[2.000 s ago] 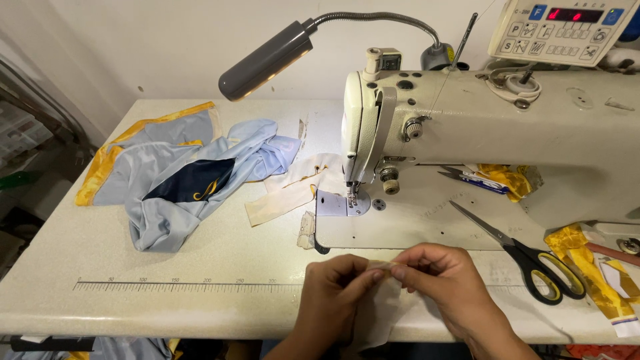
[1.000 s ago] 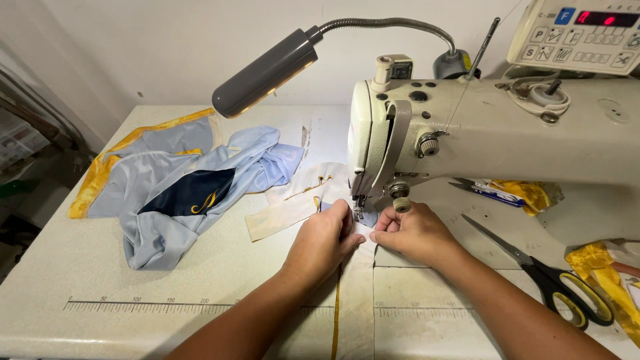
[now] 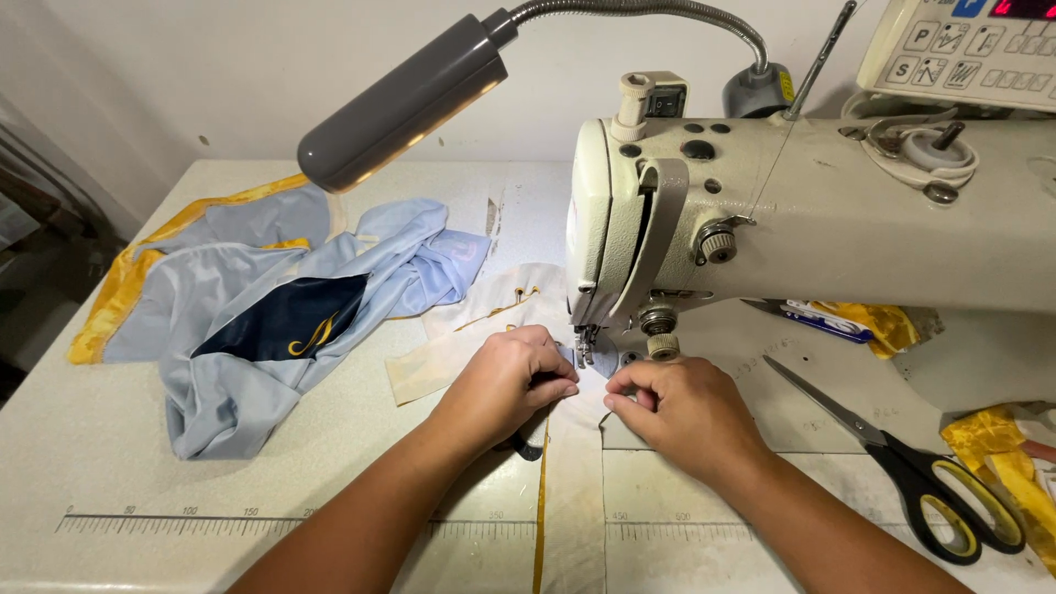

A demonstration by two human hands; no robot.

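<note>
A long strip of whitish fabric (image 3: 575, 495) with a yellow edge along its left side runs from the front of the table up to the presser foot (image 3: 585, 346) of a sewing machine (image 3: 792, 214). My left hand (image 3: 516, 375) rests on the fabric just left of the foot, thumb and fingertips together; what they pinch is partly hidden. To the right of the foot, my right hand (image 3: 681, 408) pinches the strip's right edge between thumb and forefinger. Beyond my left hand lies a pale fabric piece (image 3: 417, 375) with dark yellow threads on it.
Blue-grey garment pieces (image 3: 239, 412) with yellow trim lie at the left. Black-handled scissors (image 3: 883, 445) are at the right, near yellow scraps (image 3: 1002, 462). Blue-handled thread snips (image 3: 825, 322) lie behind, under the machine arm. A grey lamp (image 3: 404, 103) hangs over the table; a printed ruler (image 3: 190, 524) crosses the front.
Both hands have moved from the table's front edge up to the machine's foot, bringing the fabric strip. In the last second they have stayed close to the foot, and my right hand has shifted slightly rightward.
</note>
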